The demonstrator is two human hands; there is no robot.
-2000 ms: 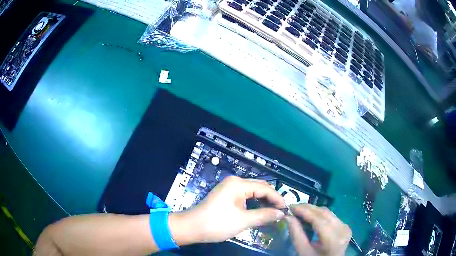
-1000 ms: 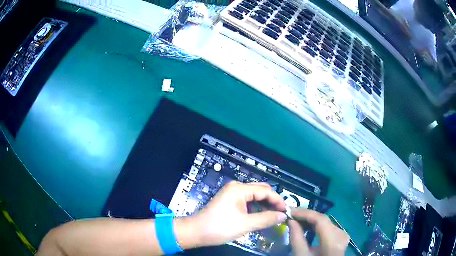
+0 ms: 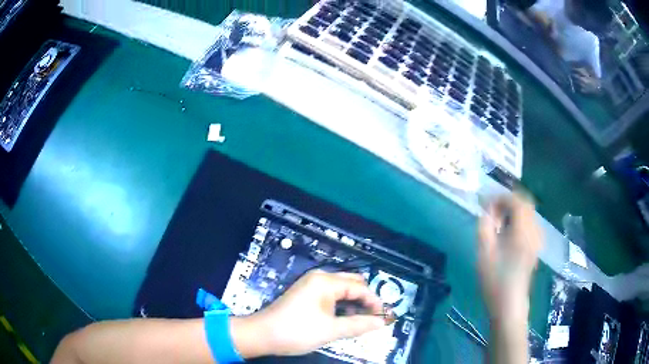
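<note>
The open laptop base (image 3: 274, 249) lies on a black foam sheet (image 3: 185, 227), with its round fan (image 3: 390, 289) at the right and a dark bar along its top edge. My left hand (image 3: 320, 313), with a blue strap (image 3: 219, 330) at the wrist, is over the base. Its thumb and fingers pinch the end of a thin dark cable (image 3: 386, 316) beside the fan. My right hand (image 3: 509, 249) is blurred, off to the right of the base near the pale rail; whether it holds something cannot be told. Tweezers (image 3: 466, 325) lie right of the base.
A white grid tray (image 3: 420, 60) with dark pieces stands at the rear, a round clear tub (image 3: 445, 149) before it. A clear bag (image 3: 235, 57) is rear left. A small white piece (image 3: 215, 133) lies on the bench. Another unit (image 3: 35, 89) is far left. A person (image 3: 576, 43) shows opposite.
My right hand has left the fan area and moved up and right towards the rail. My left hand stays over the base, still pinching. The fan and tweezers show more fully.
</note>
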